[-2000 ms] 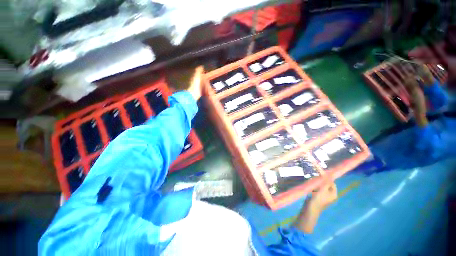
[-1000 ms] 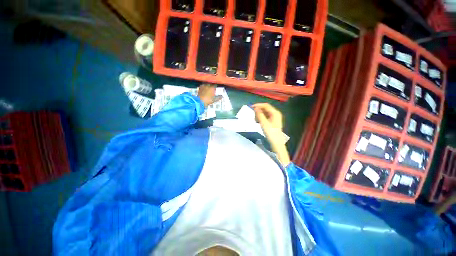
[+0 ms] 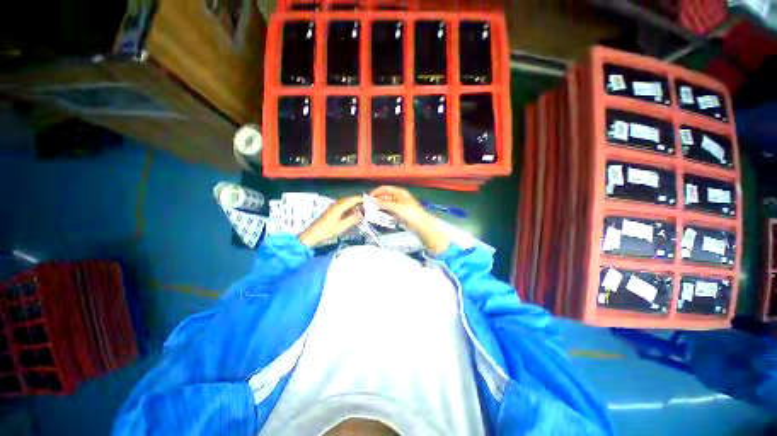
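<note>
My left hand (image 3: 335, 221) and my right hand (image 3: 407, 209) meet close in front of my chest. Both hold a small white label strip (image 3: 370, 209) between their fingertips. White printed label sheets (image 3: 294, 209) lie on the green bench beside and partly under my left hand. Just ahead, an orange-red tray (image 3: 361, 92) holds black glossy units, one per pocket, in two rows. At the right, a thick red stack (image 3: 551, 197) carries a top tray whose black units (image 3: 635, 183) bear white labels.
A label roll (image 3: 241, 197) and a pale ring-shaped roll (image 3: 248, 140) stand left of the front tray. A blue pen (image 3: 444, 209) lies below it. A wooden cabinet (image 3: 189, 60) is upper left, another red tray stack (image 3: 78, 317) lower left. A blue sleeve (image 3: 741, 366) shows lower right.
My hands have come together with a white strip between them. My right hand has moved left from the white paper. The view has shifted, showing more of the front tray and the cabinet.
</note>
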